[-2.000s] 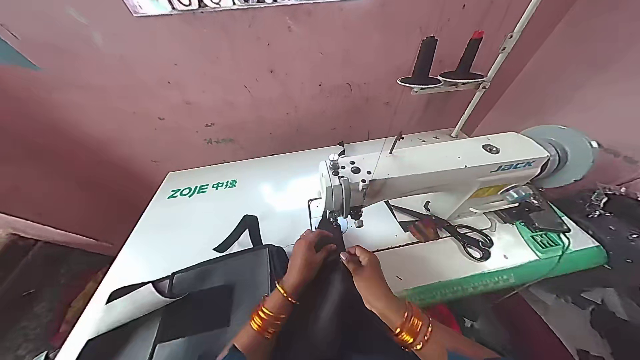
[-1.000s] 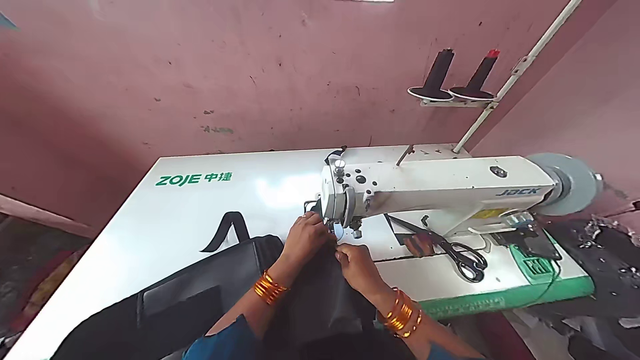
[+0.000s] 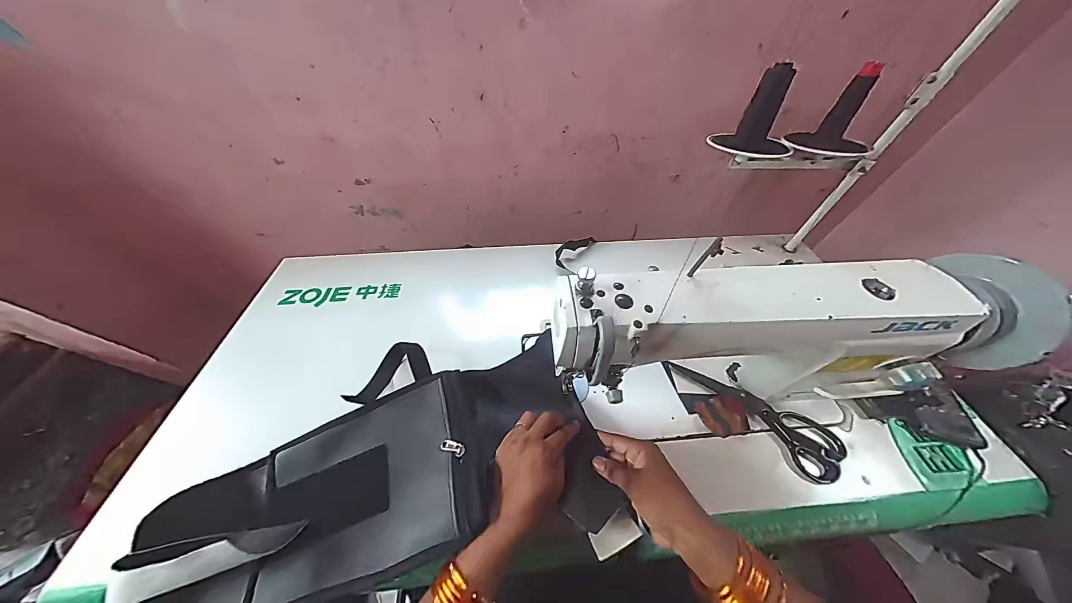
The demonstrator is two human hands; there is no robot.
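A white industrial sewing machine (image 3: 754, 310) stands on the table, its needle area above a black fabric bag piece (image 3: 528, 377). My left hand (image 3: 532, 469) rests on this fabric just in front of the machine head, fingers bent. My right hand (image 3: 645, 477) pinches the fabric's right edge between thumb and fingers. The black bag (image 3: 368, 486) with a metal zipper pull (image 3: 452, 448) spreads to the left. A pale piece (image 3: 615, 536) shows under the fabric below my hands. The needle tip itself is hard to make out.
Black-handled scissors (image 3: 808, 444) lie right of my right hand. A black strap (image 3: 402, 368) lies behind the bag. Two dark thread cones (image 3: 764, 109) stand on a holder by the pink wall. A dark device (image 3: 942, 419) lies near the table's right end, beside a green tray (image 3: 938, 461).
Both hands have moved back from the needle area toward the table's front edge. More of the black fabric now shows beneath the machine head, and the bag's zipper pull is visible.
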